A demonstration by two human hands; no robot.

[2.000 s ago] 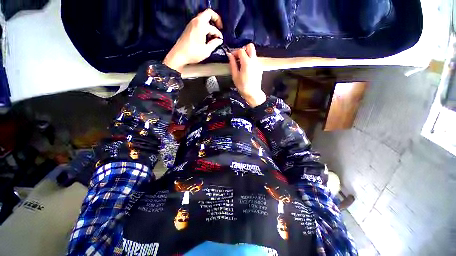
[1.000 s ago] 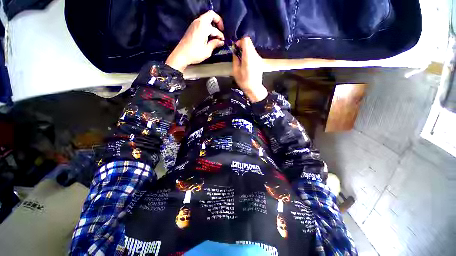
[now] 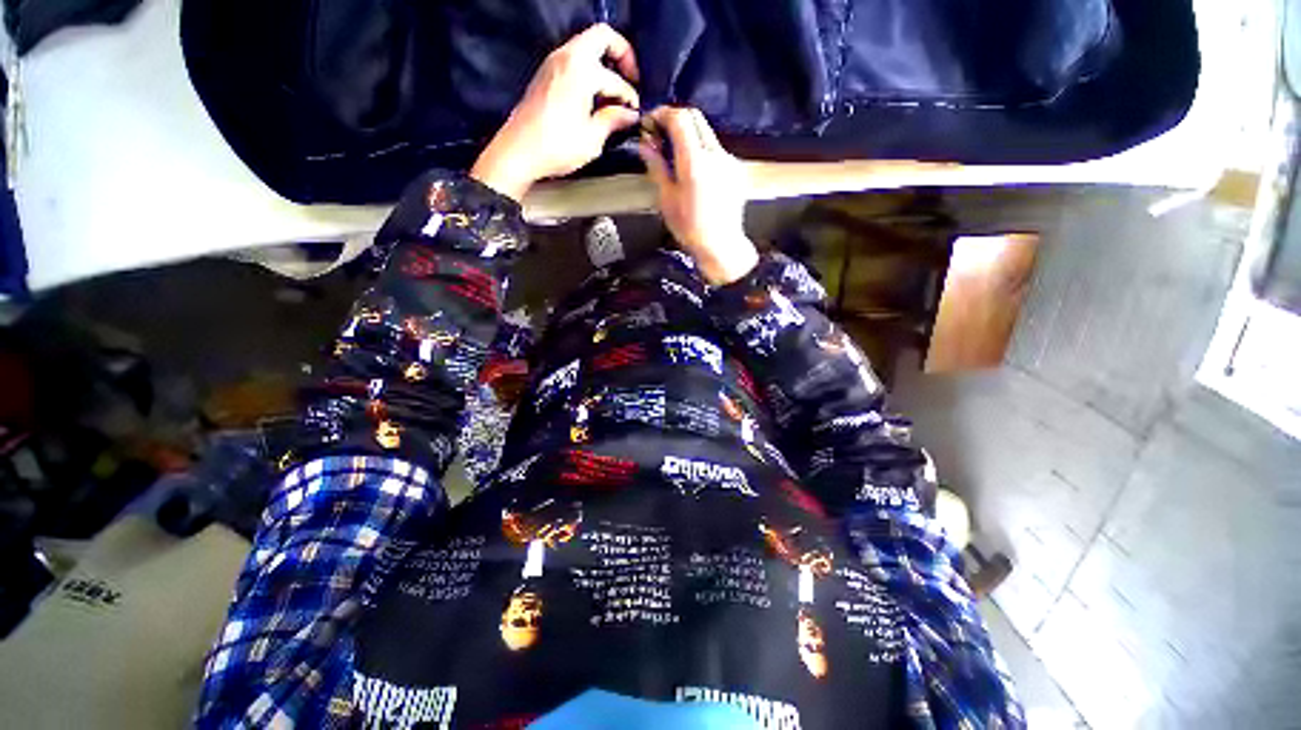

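Observation:
A dark navy jacket (image 3: pixel 970 136) lies over the near edge of the table, with its shiny lining (image 3: pixel 985 50) in soft folds and broken white basting stitches near the hem. My left hand (image 3: pixel 564 114) pinches the hem edge at the middle, thumb and fingers closed on the cloth. My right hand (image 3: pixel 699 186) is close beside it on the right, its thumb and forefinger pinched together at the same spot of the hem. Whether a needle or thread is between the right fingertips is too small to tell.
The white-covered table (image 3: pixel 114 171) has a curved cloth edge in front of me. Below on the right are a brown wooden panel (image 3: pixel 982 302) and the grey tiled floor (image 3: pixel 1113 471). At the lower left lie a beige sack or box (image 3: pixel 129 613) with dark print and dark clutter.
My right hand has turned and shifted slightly left, its fingertips now closer to the left ones. The small dark shape seen at its fingers is no longer distinct. My left hand has stayed.

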